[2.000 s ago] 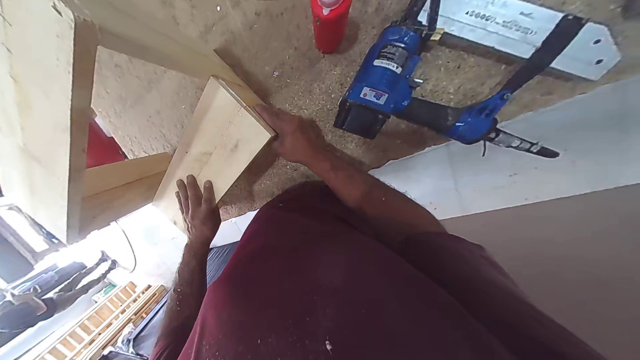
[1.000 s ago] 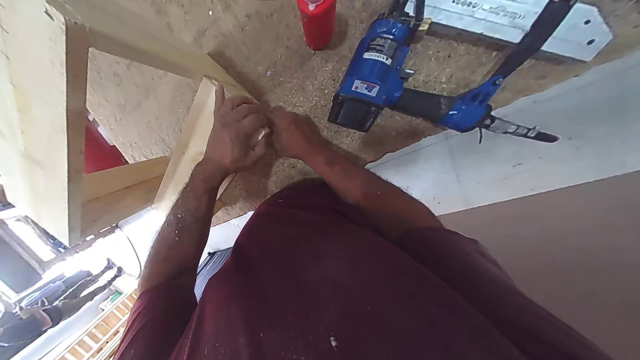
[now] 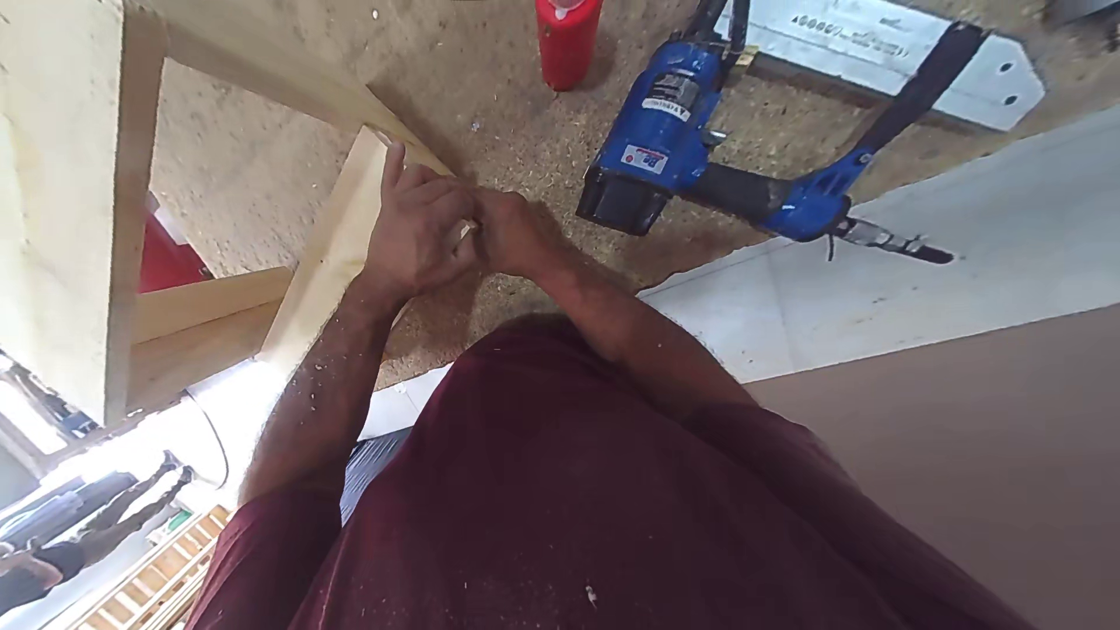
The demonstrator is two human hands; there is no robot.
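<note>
My left hand (image 3: 420, 227) is curled over the near corner of a pale wooden board (image 3: 324, 236), its fingertips close against my right hand (image 3: 516, 229). The right hand is closed around that same board end. The board stands tilted against a longer wooden piece (image 3: 289, 79) of a wooden frame. A small pale spot shows between the hands; what it is I cannot tell. To the right, a blue pneumatic nailer (image 3: 656, 131) with a black cap lies on the particleboard surface (image 3: 499, 114), apart from both hands.
A red bottle (image 3: 567, 44) stands beyond the hands. A white metal bar (image 3: 884, 57) lies behind the nailer's hanging black part. Tall wooden panel (image 3: 61, 192) at left, a red object (image 3: 171, 254) behind it. A person (image 3: 79, 534) and stacked wooden slats (image 3: 149, 577) are at lower left.
My left hand, lying flat on the board's face two seconds ago, has moved up and right to the board's end, beside my right hand. The board has turned so that less of its face shows.
</note>
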